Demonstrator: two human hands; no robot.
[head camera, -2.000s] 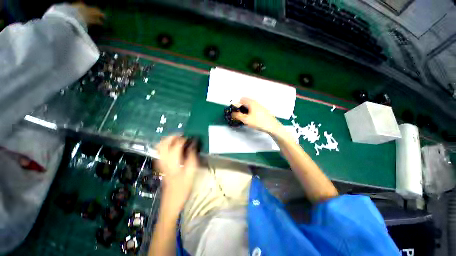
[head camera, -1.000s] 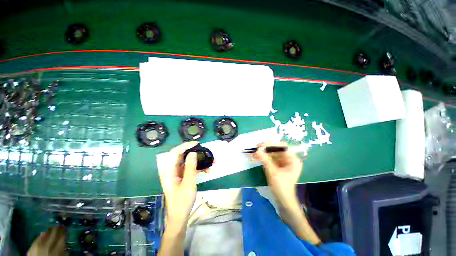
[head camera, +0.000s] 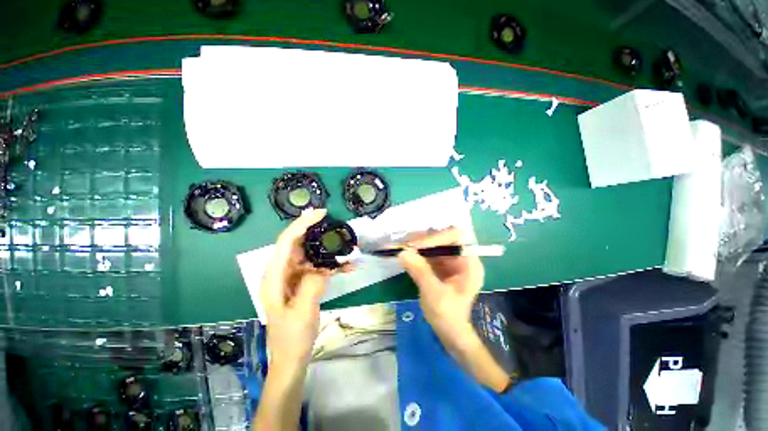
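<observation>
My left hand (head camera: 290, 274) holds a round black housing (head camera: 330, 243) with a pale greenish centre, tilted up above the white strip (head camera: 394, 224). My right hand (head camera: 446, 274) grips a thin pen-like tool (head camera: 440, 251) with a dark body and pale rear end. Its tip points left at the housing's right rim, where a small white piece (head camera: 347, 254) shows; whether they touch is unclear. Three more black housings lie in a row on the green mat behind: left (head camera: 216, 206), middle (head camera: 299, 195) and right (head camera: 366, 193).
A stack of white sheets (head camera: 320, 109) lies behind the housings. Small white pieces (head camera: 497, 192) are heaped right of the strip. A white box (head camera: 636, 137), white roll (head camera: 696, 202) and dark bin (head camera: 640, 311) stand right. A clear tray (head camera: 84, 210) lies left. Housings sit on the belt (head camera: 286, 21).
The view has shifted. My left hand has turned the housing so its pale centre shows. My right hand has brought the tool's tip left to the housing's rim.
</observation>
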